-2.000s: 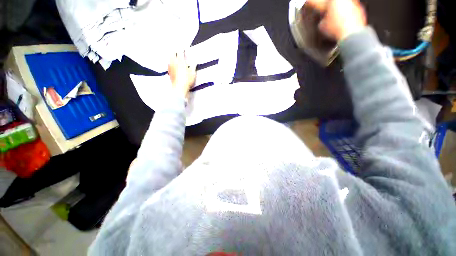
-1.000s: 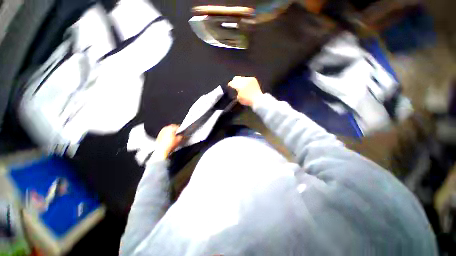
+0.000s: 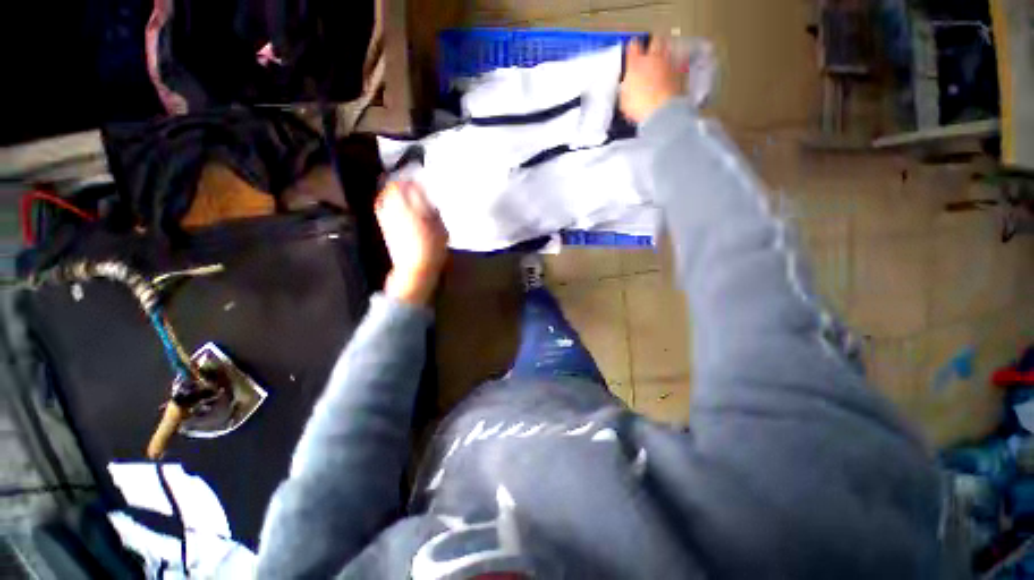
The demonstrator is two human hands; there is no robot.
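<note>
A white garment panel (image 3: 533, 130) with dark bands is spread over the blue container on the floor, among other white cloth whose edges cannot be told apart. My left hand (image 3: 414, 232) is at the cloth's left edge, fingers on or around it. My right hand (image 3: 652, 82) grips the cloth's upper right corner. The container's blue rim (image 3: 612, 239) shows below and above the cloth. The steam iron (image 3: 215, 391) rests on the black pressing table at the left, touched by neither hand.
The black ribbed table (image 3: 295, 283) fills the left side. The blue hose (image 3: 162, 329) and wrapped cord run from the iron. White banded pieces (image 3: 170, 510) lie at the table's lower left. Dark cloth (image 3: 215, 159) hangs over its far end. Tiled floor (image 3: 816, 261) is to the right.
The view has turned right, from the table to the blue container. Both hands have moved with the white panel from the table to over the container. The iron was let go earlier and stands on the table.
</note>
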